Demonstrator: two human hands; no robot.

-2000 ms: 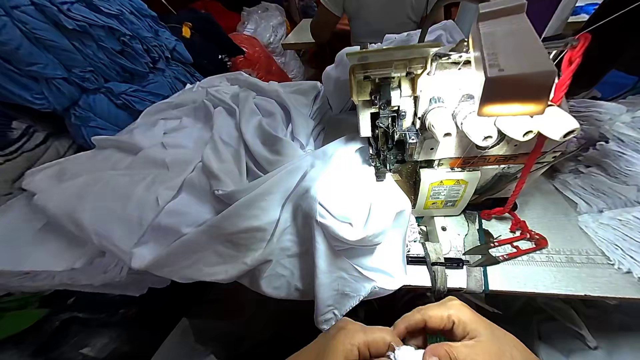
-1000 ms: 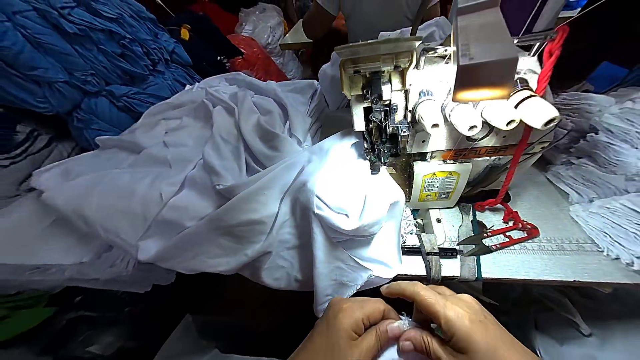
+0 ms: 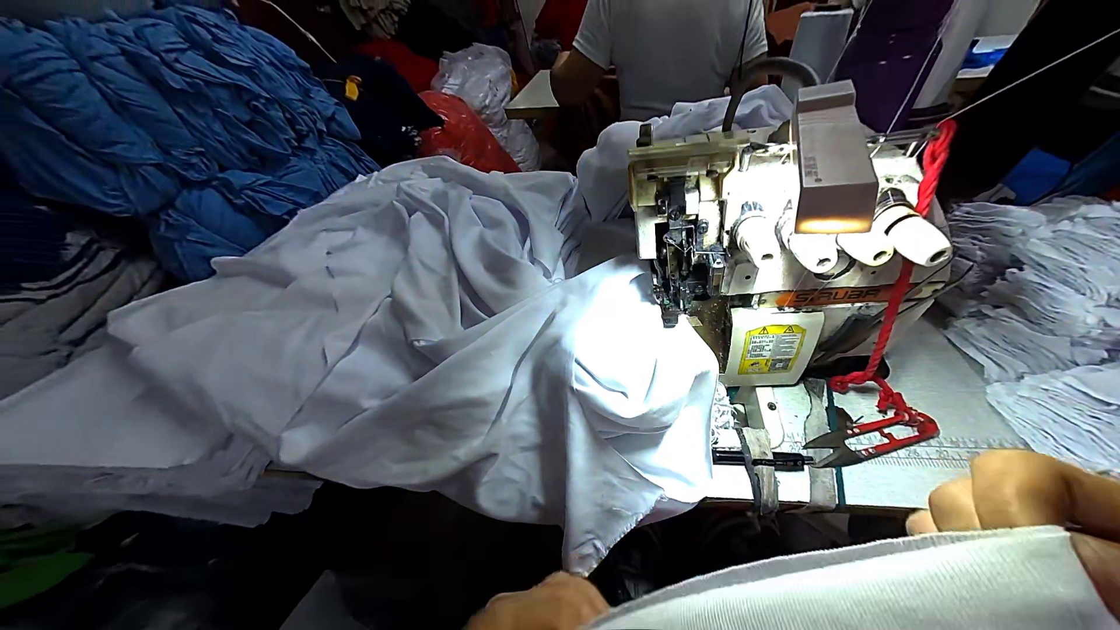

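Note:
A band of white ribbed fabric (image 3: 866,582) is stretched between my two hands at the lower right. My left hand (image 3: 542,604) grips its left end at the bottom edge, just below the hanging corner of a large white cloth (image 3: 455,350). My right hand (image 3: 1024,499) is closed on the band's upper right part. Above them stands a white Siruba overlock sewing machine (image 3: 761,271), its lamp shining on the cloth beside the presser foot (image 3: 671,311). Red-handled thread snips (image 3: 875,437) on a red cord (image 3: 892,315) lie on the machine table (image 3: 954,437).
Blue fabric (image 3: 175,131) is heaped at the upper left. Stacked white pieces (image 3: 1050,324) lie at the right. A person in a light shirt (image 3: 674,52) is behind the machine. A black pen-like rod (image 3: 770,460) lies at the table's front edge.
My hands were close together over a small bunch of white fabric; they are now wide apart, with the ribbed band spread between them. My right hand has moved right, my left hand left and down.

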